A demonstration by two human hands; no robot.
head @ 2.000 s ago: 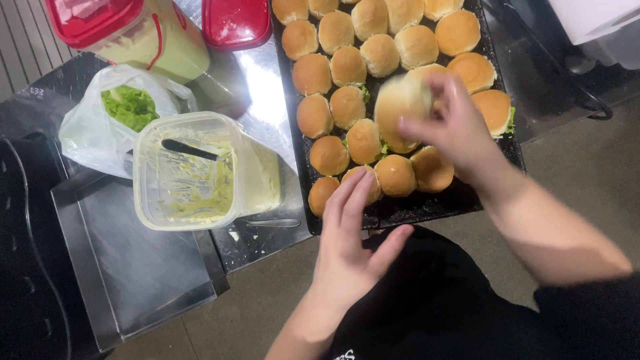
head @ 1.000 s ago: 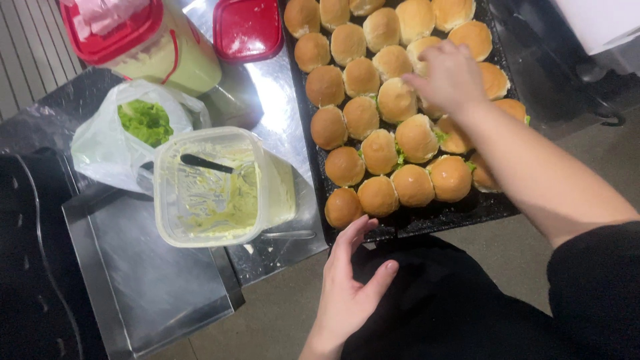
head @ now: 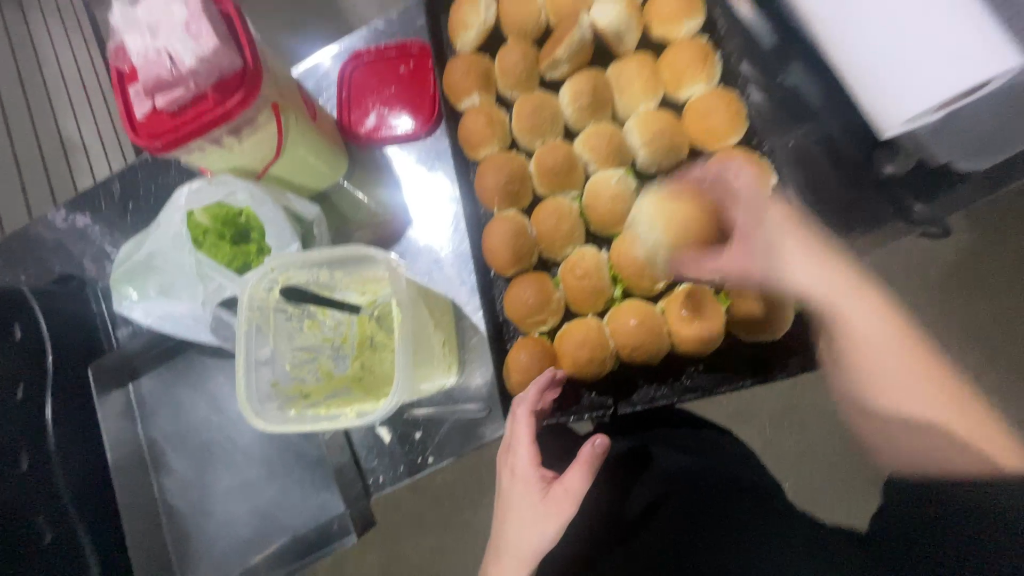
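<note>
A dark baking tray (head: 640, 392) holds rows of small round bread buns (head: 586, 348), with bits of lettuce (head: 617, 284) showing between some. Blurred by motion, my right hand (head: 732, 228) grips a bun (head: 676, 212) above the right half of the tray. My left hand (head: 544, 472) holds nothing; its fingers and thumb are apart, with the fingertips at the tray's near edge beside the corner bun. Left of the tray, a clear plastic tub (head: 250, 344) has yellowish-green spread smeared inside and a dark-handled utensil (head: 320, 300) in it.
Behind the tub are a plastic bag (head: 160, 272) with chopped lettuce (head: 228, 238), a red lid (head: 390, 92) and a tall red-lidded container (head: 256, 136) with a pink-and-white thing on top. A metal tray (head: 240, 472) lies near left. A white roll (head: 912, 56) is at the far right.
My right hand was down on the buns at the tray's far side a second ago; it is now nearer, with a bun in its grip. My left hand stays by the near edge.
</note>
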